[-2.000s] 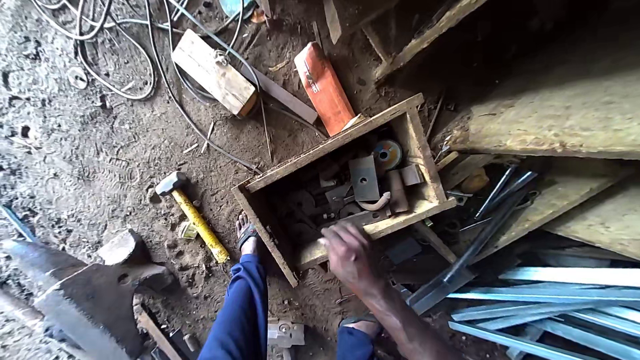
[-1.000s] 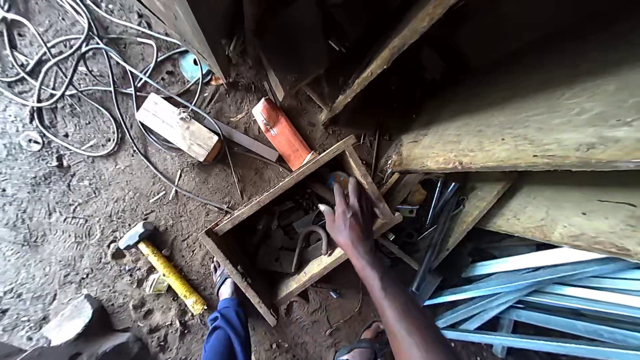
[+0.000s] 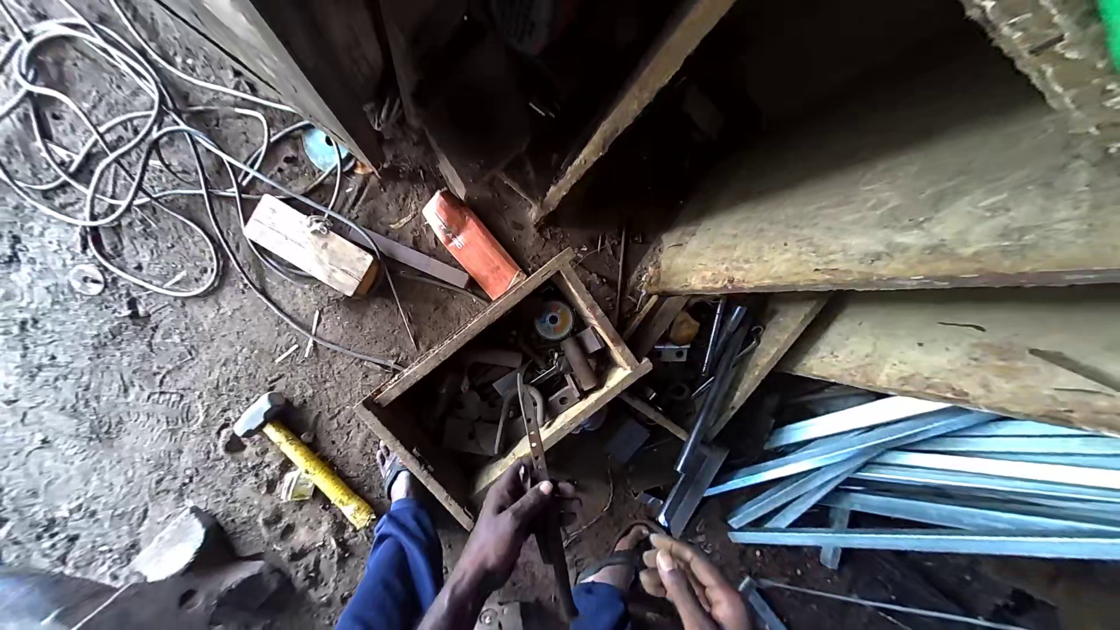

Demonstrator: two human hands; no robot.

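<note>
My left hand (image 3: 516, 516) is closed around a long dark metal tool (image 3: 535, 437) with small holes along it; its narrow, curved tip reaches over the near rim of an open wooden box (image 3: 477, 328). To the right of it, my right hand (image 3: 696, 582) is held low with bent fingers, near the bottom edge of the view; nothing plain shows in it. Inside the box lie a round abrasive disc (image 3: 554, 321), a rusty metal cylinder (image 3: 578, 364), a bent metal hook (image 3: 506, 418) and several loose metal pieces.
A yellow-handled sledgehammer (image 3: 319, 472), a wood block (image 3: 311, 245), an orange-red block (image 3: 472, 243) and coiled cable (image 3: 105, 188) lie on the dirt floor. Metal bars (image 3: 919, 499) are piled at right below wooden boards (image 3: 892, 219). A metal block (image 3: 179, 547) lies lower left.
A hand that was reaching into the box one second ago is out of it. Both hands now show in front of the box, and the dark metal tool is in my left hand.
</note>
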